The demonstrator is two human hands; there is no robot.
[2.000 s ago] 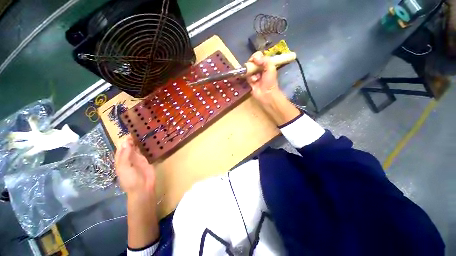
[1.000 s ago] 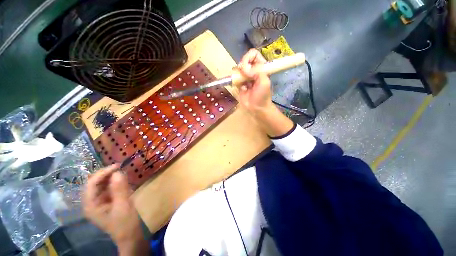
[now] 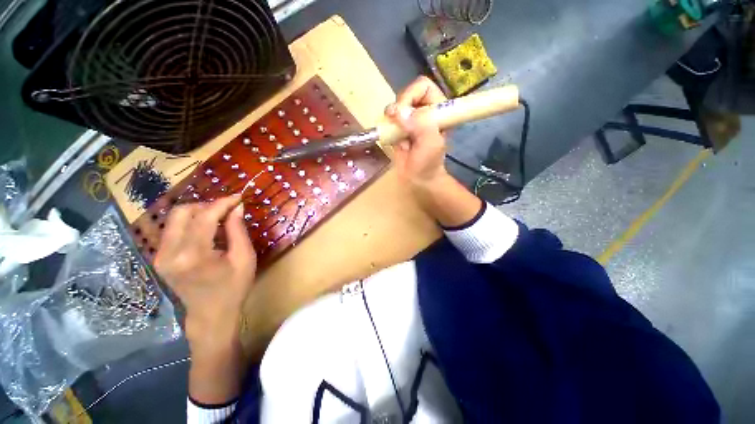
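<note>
The reddish-brown jig (image 3: pixel 331 170) lies tilted on a tan wooden board (image 3: pixel 356 228), with rows of bright metal terminals in it and dark wire leads across its lower part. My right hand (image 3: pixel 420 137) is shut on the soldering iron (image 3: pixel 476 108); its metal barrel points left and its tip is at a terminal near the jig's middle. My left hand (image 3: pixel 207 252) is over the jig's left end. Its thumb and fingertips pinch the thin solder wire (image 3: pixel 252 181), whose free end reaches close to the iron's tip. The left hand hides part of the jig.
A black fan (image 3: pixel 192 79) stands behind the jig. A dark pile of leads (image 3: pixel 147 184) lies at the board's left corner, yellow rings (image 3: pixel 101 184) beyond it. Clear bags (image 3: pixel 91 306) and a white glove (image 3: pixel 37 234) are at left. The yellow sponge (image 3: pixel 465 65) sits behind the right hand.
My left hand has moved in over the jig, and the solder wire now shows at its fingertips near the iron's tip. The iron stays over the jig. The whole view has shifted.
</note>
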